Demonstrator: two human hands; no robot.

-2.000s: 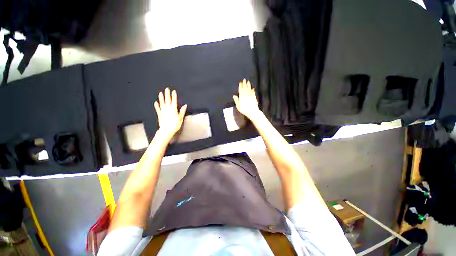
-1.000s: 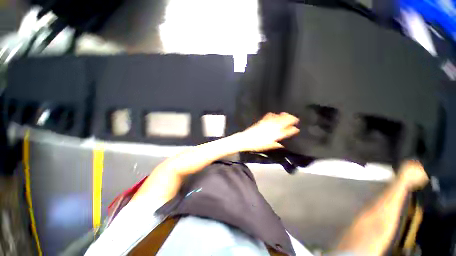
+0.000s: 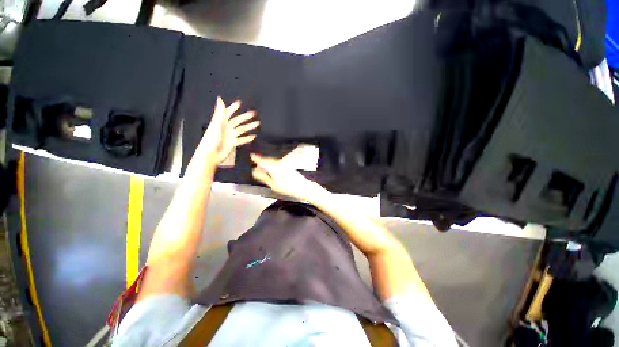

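Observation:
A black panel with cut-outs (image 3: 244, 74) lies on the table in front of me. A second black sheet (image 3: 366, 88) overlaps its right side and reaches to the panel stack (image 3: 563, 129) at right. My left hand (image 3: 233, 132) is open with fingers spread, over the panel's left opening. My right hand (image 3: 275, 171) is near the middle opening, low at the panel's close edge, slightly blurred; its fingers look apart and I see nothing held. A panel with bunched dark material in its openings (image 3: 102, 74) lies at left.
The light table (image 3: 326, 20) shows beyond the panels. Dark straps (image 3: 95, 5) hang at the top left. A blue bin (image 3: 613, 41) is at the far right edge. Black bundles (image 3: 577, 298) are at the lower right. Grey floor with yellow lines (image 3: 134, 223) lies below.
Both hands have moved from the stack side to the middle panel. A further black sheet now lies between that panel and the stack. The view has shifted.

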